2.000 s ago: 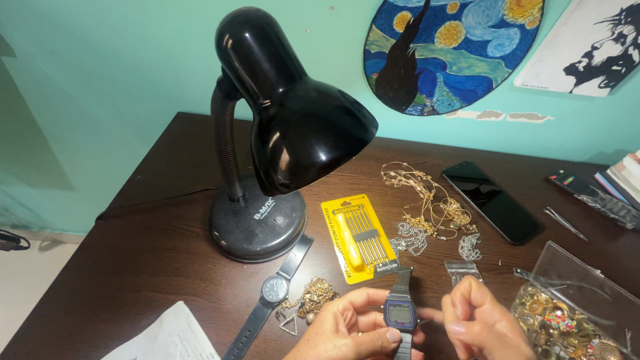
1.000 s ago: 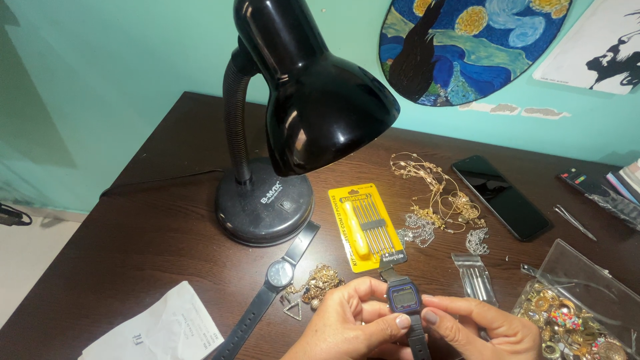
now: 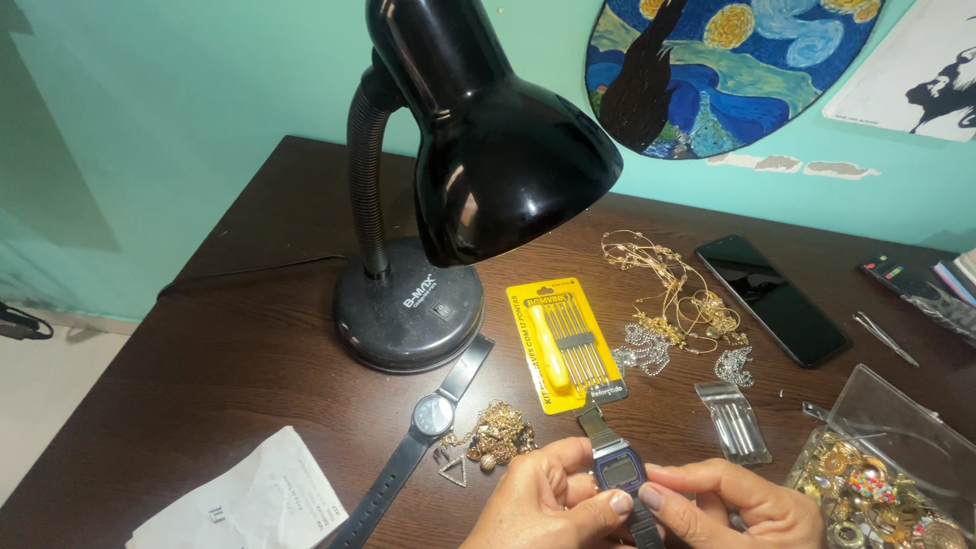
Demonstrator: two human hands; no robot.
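A digital wristwatch (image 3: 619,469) with a dark metal band is between my two hands at the lower middle, its display facing up. My left hand (image 3: 545,499) grips the case from the left, thumb near its lower edge. The thumb and fingers of my right hand (image 3: 724,503) pinch the case's right side. Just beyond the band lies a yellow blister pack (image 3: 568,343) holding a screwdriver handle and several bits. To the left, an analog watch (image 3: 433,414) with a black strap rests beside a clump of gold-coloured chains (image 3: 499,435) and a triangular pendant (image 3: 453,467).
A black desk lamp (image 3: 412,320) stands at the back. Gold-coloured necklaces (image 3: 671,290), silver-coloured chains (image 3: 644,351), a smartphone (image 3: 770,297), tweezers (image 3: 884,338) and a small clear pouch of slim tools (image 3: 733,423) lie on the right. A clear container of jewellery (image 3: 862,480) sits lower right; papers (image 3: 244,496) lie lower left.
Two seconds ago my right hand was blurred and held apart from the watch case; now its thumb and fingers are on the case's right side. My left hand keeps its hold.
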